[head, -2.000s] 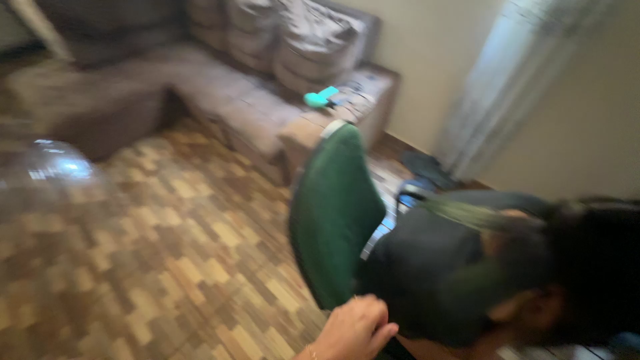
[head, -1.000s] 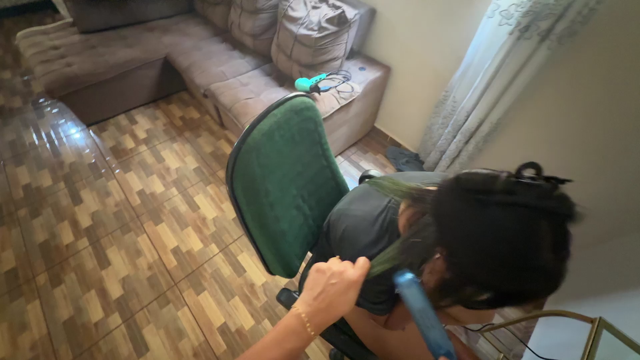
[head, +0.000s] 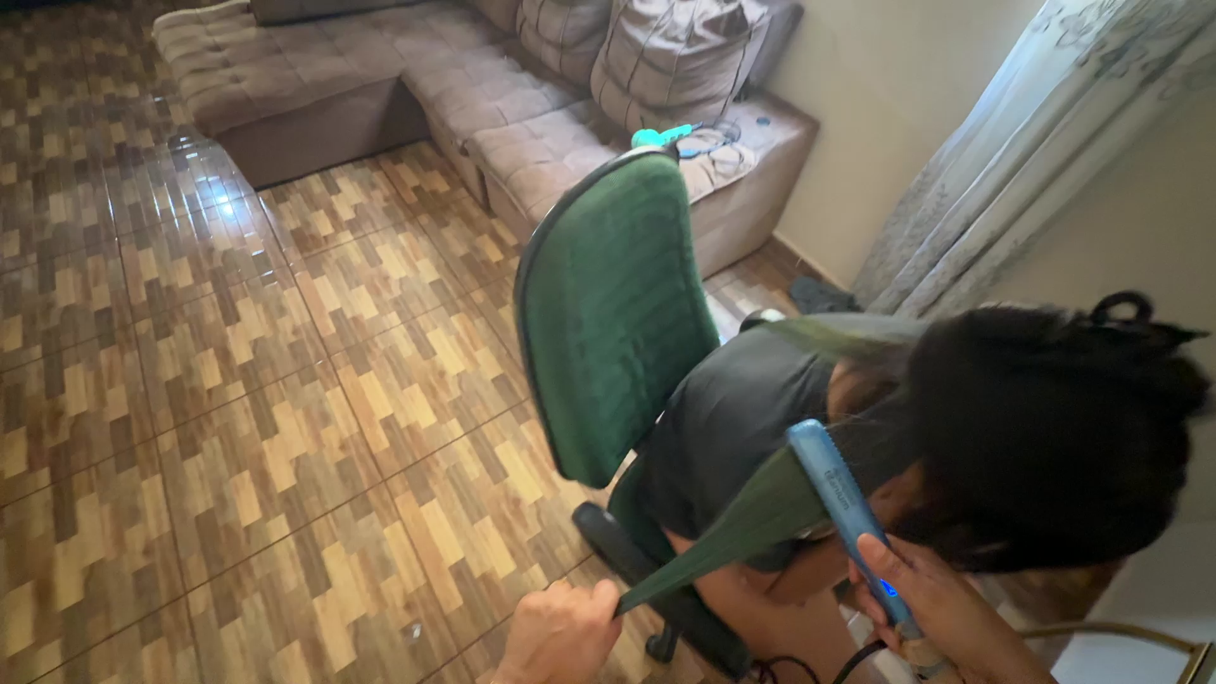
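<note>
A person in a dark T-shirt sits on a green office chair point(head: 617, 313), head bent, most of the dark hair point(head: 1045, 437) pinned up with a claw clip point(head: 1121, 309). My left hand point(head: 567, 627) grips the end of a greenish lock of hair point(head: 731, 532) and holds it taut, away from the head. My right hand point(head: 926, 603) is closed around a blue flat iron point(head: 841, 499), which lies across that lock near the person's neck. How firmly its plates press on the hair is hidden. Another greenish lock point(head: 826, 334) rests over the back of the shirt.
Behind the chair stands a tufted corner sofa point(head: 532, 142) with a turquoise hair dryer point(head: 662, 136) and its cord on the seat. A patterned curtain point(head: 988, 161) hangs at the right. A gold-coloured frame point(head: 1121, 631) edges the lower right corner. A cord point(head: 860, 657) hangs below the flat iron.
The flat iron, below the face a second ago, now lies across the lock. My left hand has drawn the hair out into a long, taut strand. My right hand has come into view.
</note>
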